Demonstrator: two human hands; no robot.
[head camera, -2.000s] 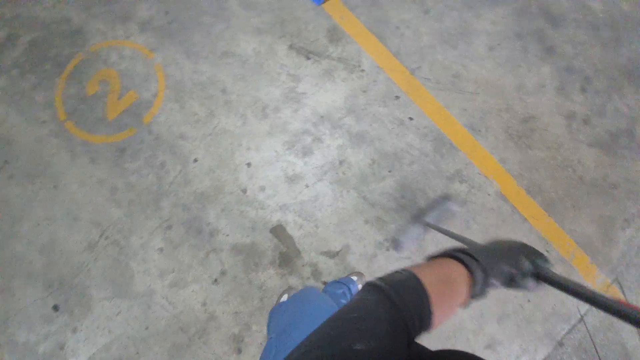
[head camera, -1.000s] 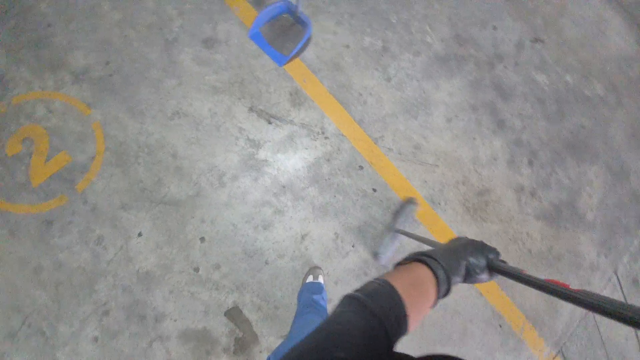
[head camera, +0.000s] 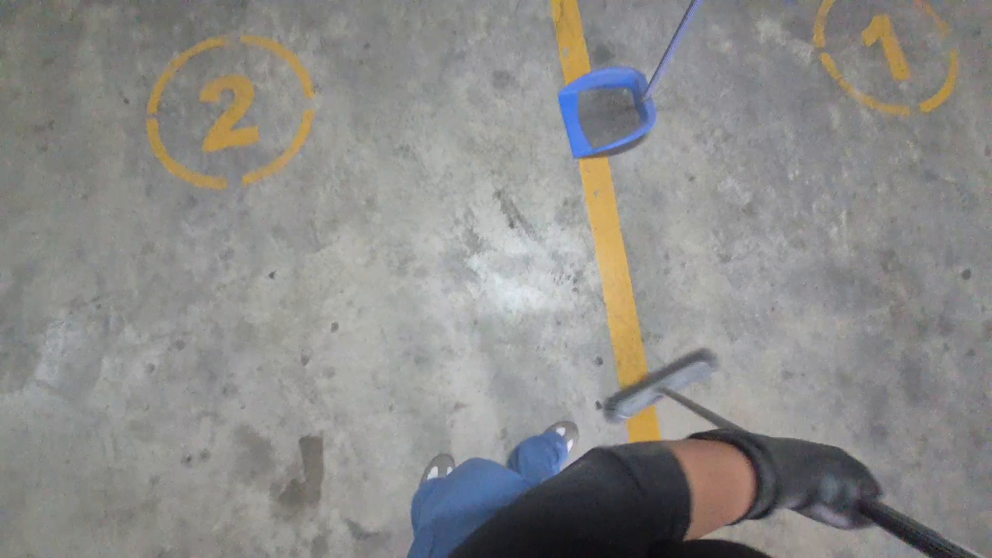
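Observation:
My left hand (head camera: 825, 484), in a dark glove, is closed around the dark pole of a long-handled broom. The arm, in a black sleeve, crosses from the bottom middle to the right. The grey broom head (head camera: 659, 384) lies slantwise over the yellow floor line, left of and above the hand, slightly blurred. The pole's far end runs out at the bottom right corner. My right hand is not in view. A blue long-handled dustpan (head camera: 573, 124) is farther up on the same line, apart from the broom; its thin handle leaves the top edge.
The stained concrete floor (head camera: 418, 294) bears a yellow line (head camera: 612, 263), a circled yellow 2 (head camera: 230, 112) at the upper left and a circled 1 (head camera: 886, 48) at the upper right. My shoes (head camera: 439, 466) and blue trousers (head camera: 473, 492) show at the bottom.
The view has shifted. The broom head now lies across the yellow line; two seconds ago it was left of it. The dustpan, barely visible at first, shows fully. My left hand keeps its hold on the pole.

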